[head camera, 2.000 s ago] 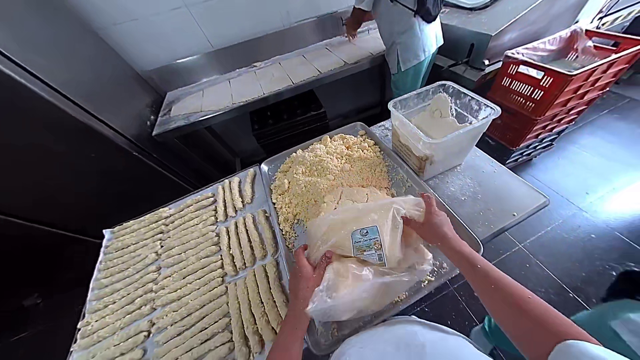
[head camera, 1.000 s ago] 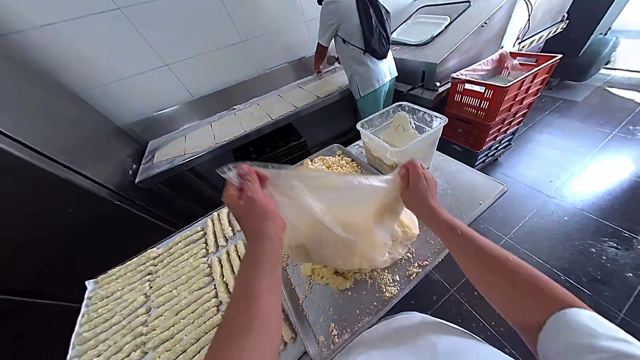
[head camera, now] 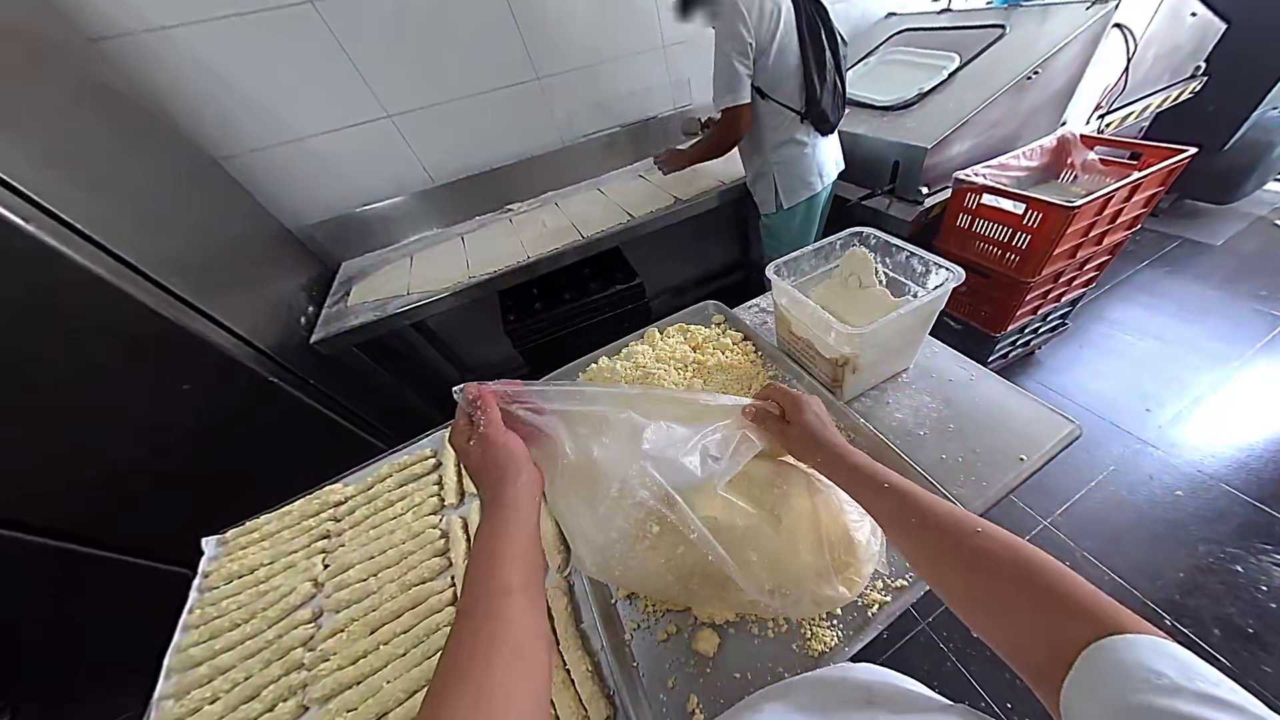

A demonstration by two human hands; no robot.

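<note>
My left hand (head camera: 500, 440) grips the upper left edge of a clear plastic bag (head camera: 690, 500), and my right hand (head camera: 800, 425) pinches its upper right edge. The bag's mouth is stretched between them. A pale mass fills the bag's lower part, which rests on a metal tray (head camera: 660, 665). Crumbled pale-yellow cheese or dough (head camera: 690, 360) is heaped at that tray's far end, with loose crumbs near the bag. At the left, a second tray holds rows of crumb-coated dough sticks (head camera: 390, 560), partly behind my left forearm.
A clear plastic tub of flour (head camera: 860, 320) stands on the metal table (head camera: 960, 420) beyond the tray. Flat dough pieces (head camera: 545, 230) line a floured counter by the wall, where a co-worker (head camera: 780, 120) stands. Red crates (head camera: 1060, 220) are stacked at the right.
My hands have drawn the bag's mouth wide; two seconds ago they held it bunched over the crumbs, with its label showing. The bag now sits nearer the tray's close end.
</note>
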